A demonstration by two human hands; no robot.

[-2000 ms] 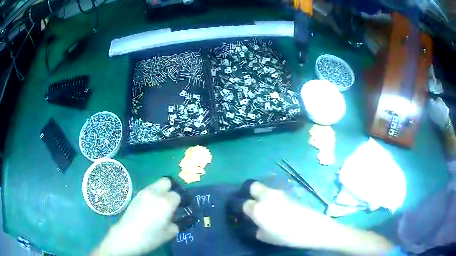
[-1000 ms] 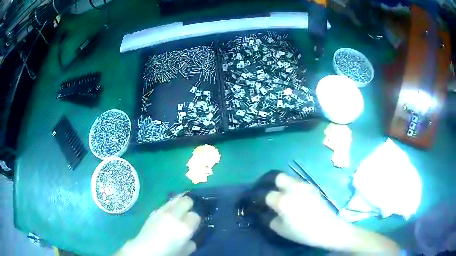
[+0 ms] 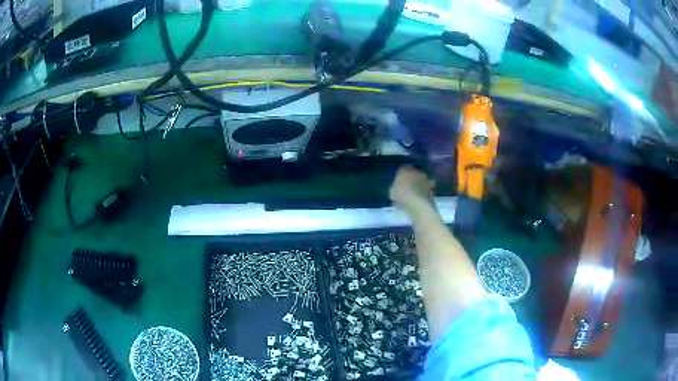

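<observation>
My right hand (image 3: pixel 412 187) reaches past the far side of the parts tray, over the right part of the long white strip (image 3: pixel 297 220). Its fingers are curled beside a dark, blurred area; I cannot tell whether it holds anything. My left hand is not in view. The two-part black tray (image 3: pixel 323 298) holds thin silver screws (image 3: pixel 260 274) at its upper left and silver-and-dark transistors (image 3: pixel 372 298) on its right. My forearm covers part of the tray's right edge. The orange electric screwdriver (image 3: pixel 476 145) hangs nose down to the right of my hand.
Black finned heat sinks (image 3: pixel 104 274) lie at left. A round dish of small parts (image 3: pixel 164 359) is at lower left, another (image 3: pixel 502 274) right of my forearm. An orange-brown jig (image 3: pixel 604 260) is at right. A white box (image 3: pixel 270 126) and thick dark cables (image 3: pixel 256 104) are behind the tray.
The view has tilted up, showing the bench's back. My right hand has left the black plate and reached forward beyond the tray. My left hand and the plate have left the view.
</observation>
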